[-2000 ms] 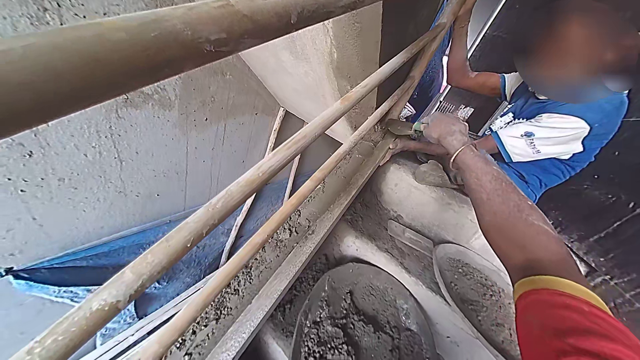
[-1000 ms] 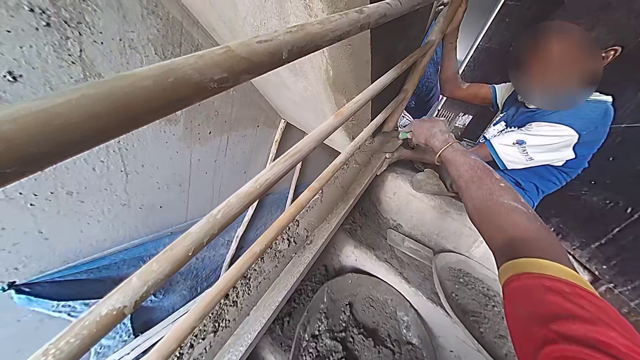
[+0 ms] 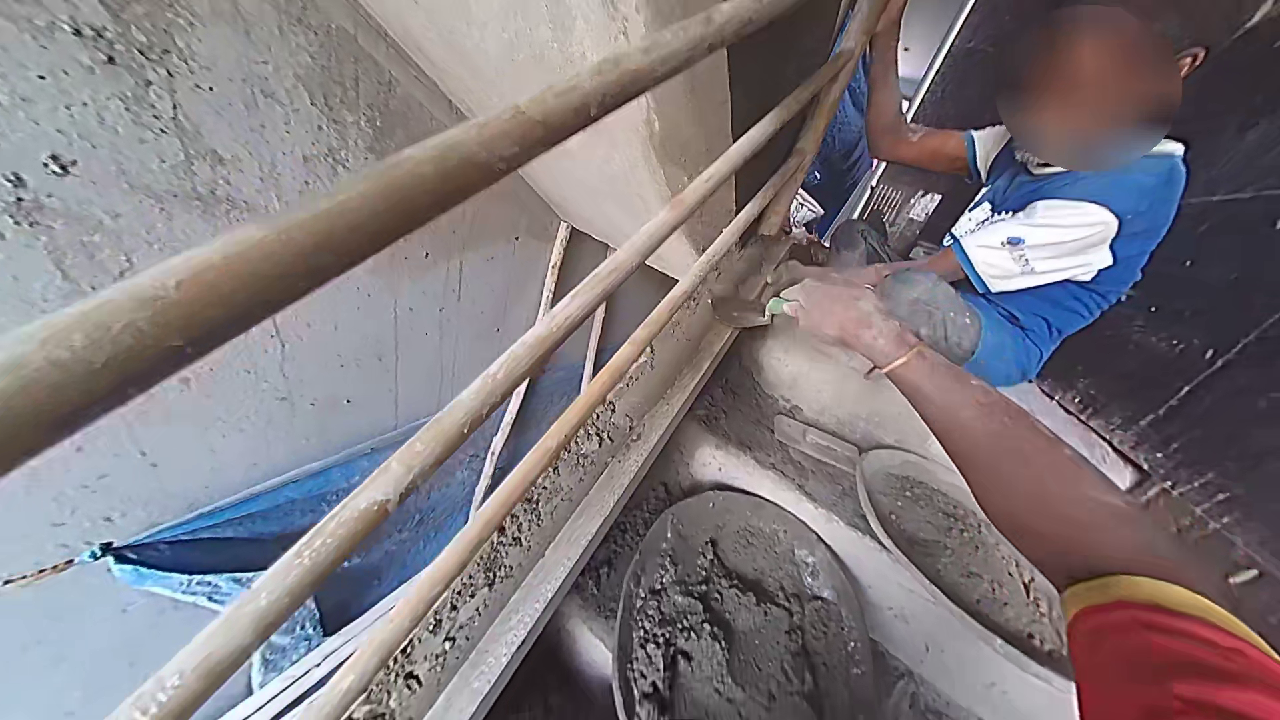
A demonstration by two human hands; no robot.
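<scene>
My right hand (image 3: 845, 315), with a thin band at the wrist, is closed around the green handle of a trowel (image 3: 742, 311). The trowel's blade lies at the far end of a mortar-covered ledge (image 3: 640, 425), beside a long straight edging board (image 3: 590, 535). A round pan of wet mortar (image 3: 745, 610) stands near the bottom middle, and a second pan (image 3: 960, 550) with mortar is to its right. A flat wooden float (image 3: 815, 443) lies above the pans. My left hand is out of the picture.
Bamboo or wooden poles (image 3: 430, 470) cross diagonally over the ledge. A co-worker in a blue and white shirt (image 3: 1080, 260) crouches at the upper right, one arm raised at the poles. Blue sheeting (image 3: 370, 580) hangs below the grey wall (image 3: 330, 330) at left.
My right hand and the trowel stay at the ledge's far end; the blade shows more plainly than one second ago. The co-worker's raised arm remains at the poles.
</scene>
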